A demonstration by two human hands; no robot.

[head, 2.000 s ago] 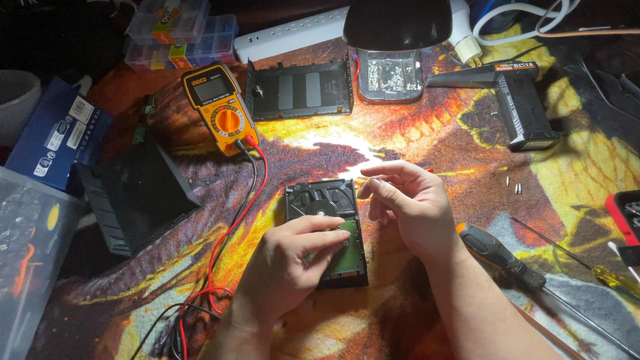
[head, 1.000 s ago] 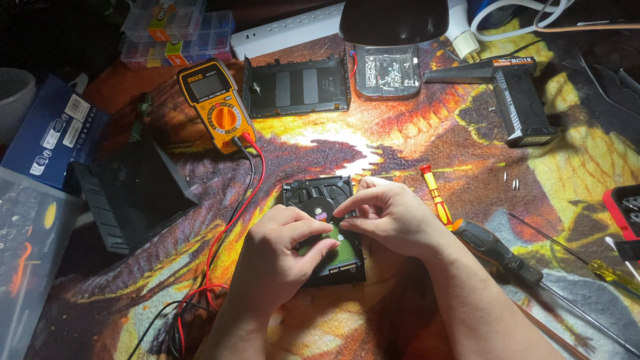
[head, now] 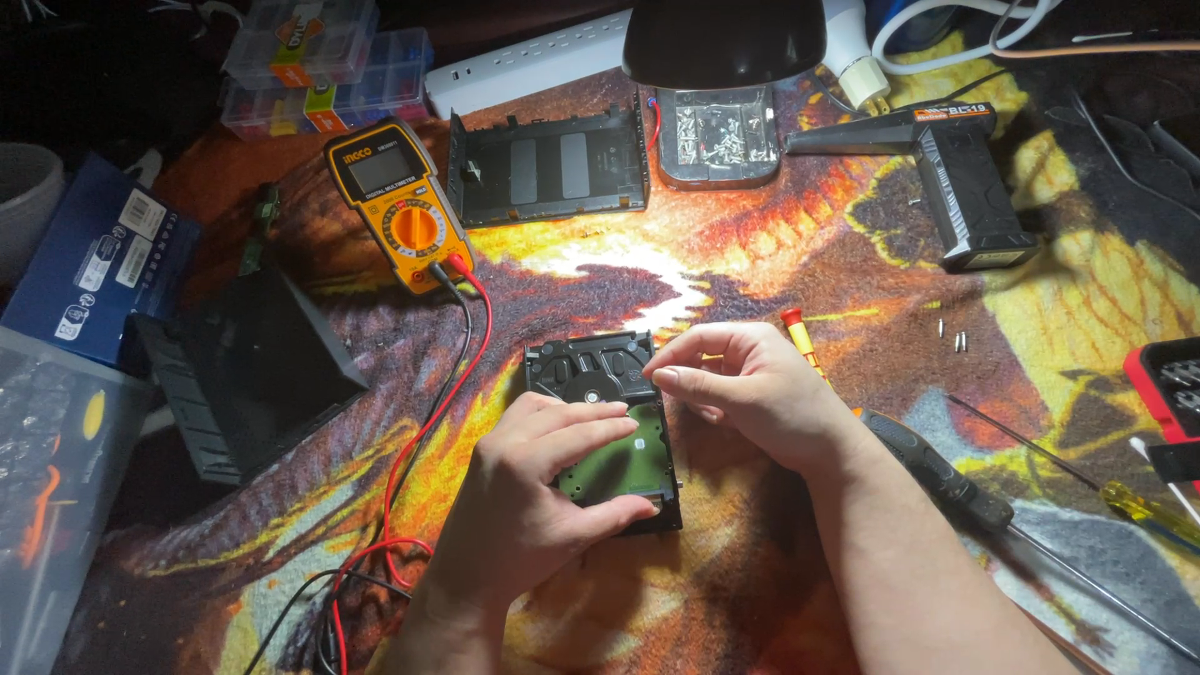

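A hard disk drive [head: 614, 459] lies on the patterned cloth with its green circuit board facing up. My left hand [head: 553, 459] rests over the drive's left side, fingers spread across the board and the thumb near its lower connector edge. At the drive's upper right edge is my right hand [head: 731, 384], thumb and index fingertips close together; whether something tiny is between them cannot be made out. Just behind that hand lies a small yellow screwdriver with a red cap [head: 795, 323], partly hidden.
Around the drive lie an orange multimeter [head: 412, 220] with leads, black enclosure parts [head: 548, 169] [head: 253, 375], a screw case [head: 717, 141], a black cordless tool [head: 975, 197], loose metal pieces [head: 956, 337], a large screwdriver [head: 937, 469] and a yellow-handled screwdriver [head: 1148, 511].
My right hand, over the middle of the drive one second ago, has moved to its upper right edge. The small yellow screwdriver, visible one second ago, does not show in the oldest frame.
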